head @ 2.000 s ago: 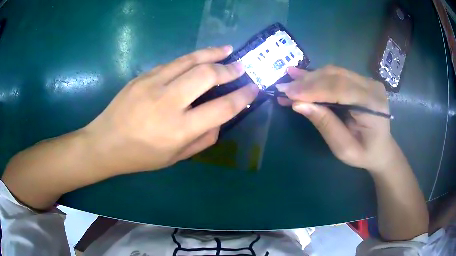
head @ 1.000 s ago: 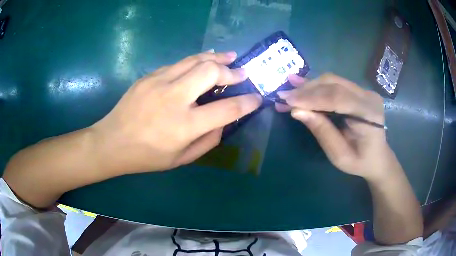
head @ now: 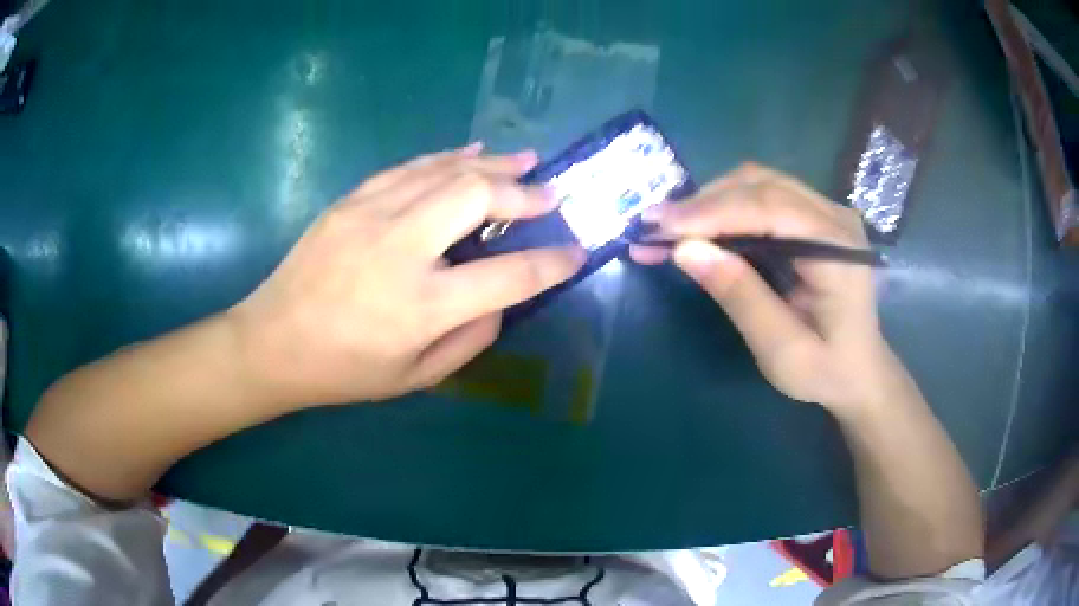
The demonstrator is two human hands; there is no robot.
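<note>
A black phone housing lies tilted on the mat, over a clear film strip. Its upper right half shows a bright white circuit board. My left hand holds the housing from the left, covering its lower left part. My right hand holds slim dark tweezers with their tips at the board's lower right edge; the fingers hide the tips. A yellow patch shows on the near end of the film.
Another dark handset with a silvery board lies on the green mat at the right. A brown strip runs along the far right. A small dark object is at the upper left edge.
The view has shifted somewhat. The handset and both hands appear slightly further left and the handset lower. Both hands keep their hold, with the tweezers still at the board's edge.
</note>
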